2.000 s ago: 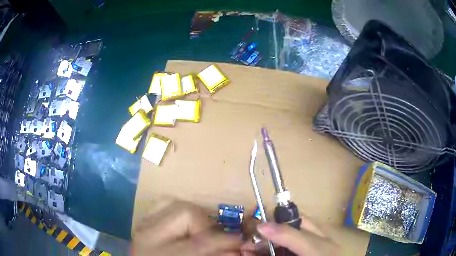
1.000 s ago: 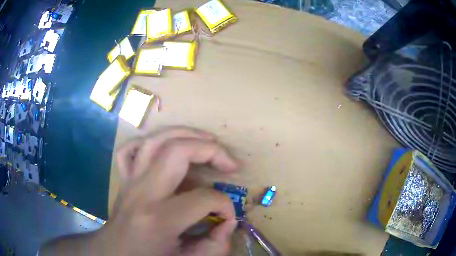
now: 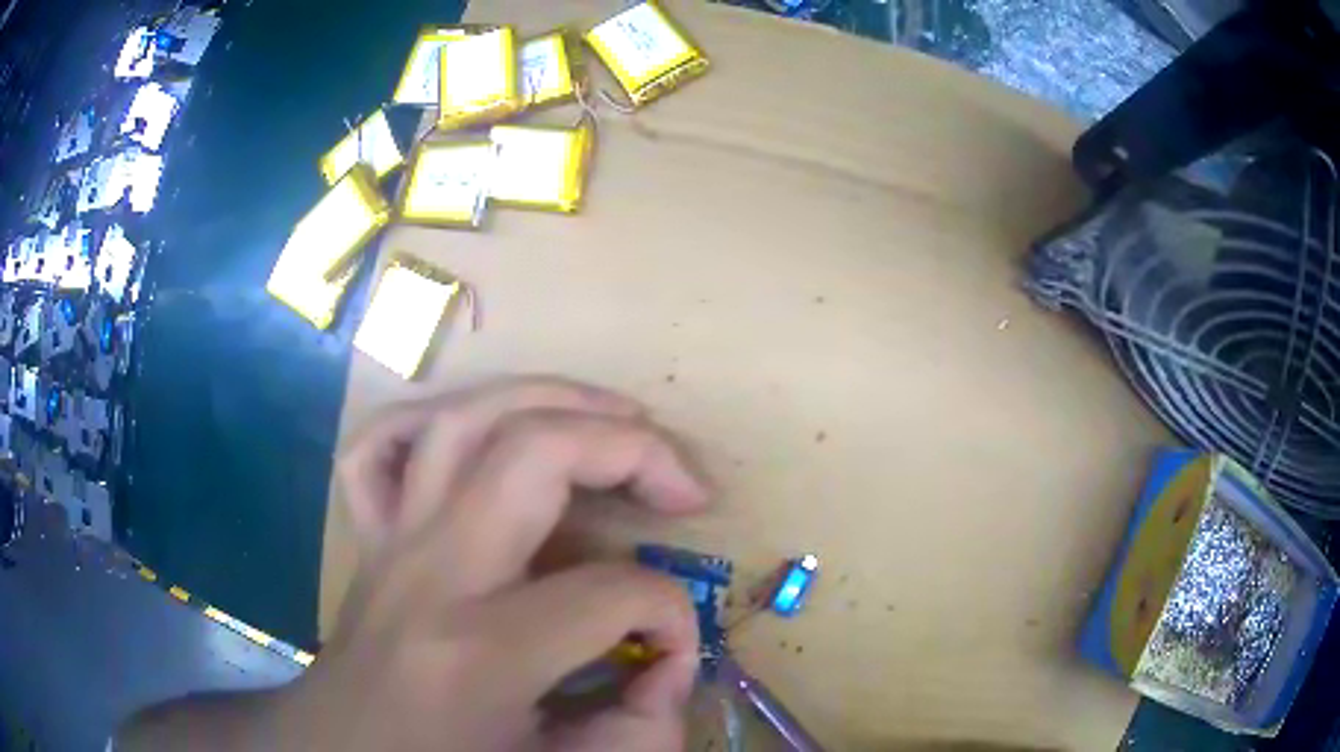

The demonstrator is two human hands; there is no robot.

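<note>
My left hand (image 3: 514,573) is at the lower middle, thumb and finger pinched on a yellow-edged pouch cell (image 3: 635,651), mostly hidden by the fingers. A blue circuit board (image 3: 703,595) lies on the cardboard just right of the fingertips. A small blue component (image 3: 795,585) lies right of the board, with a thin wire between them. The soldering iron's purplish tip (image 3: 764,702) enters from the bottom edge and reaches the board's lower edge. A thin silvery piece (image 3: 732,724) shows beside it. My right hand is out of the picture.
Several pouch cells (image 3: 407,317) lie on the cardboard (image 3: 882,367) at the upper left. Rows of white-silver assemblies (image 3: 66,265) are at the far left. A fan with a wire guard (image 3: 1249,323) stands at the right, above a blue-yellow box (image 3: 1227,595) of glittering silvery contents. Clear plastic (image 3: 1036,52) lies behind.
The view has moved down and closer to the work. My left hand has come over the board with a cell pinched in it. The iron has dropped to the bottom edge, and my right hand has left view.
</note>
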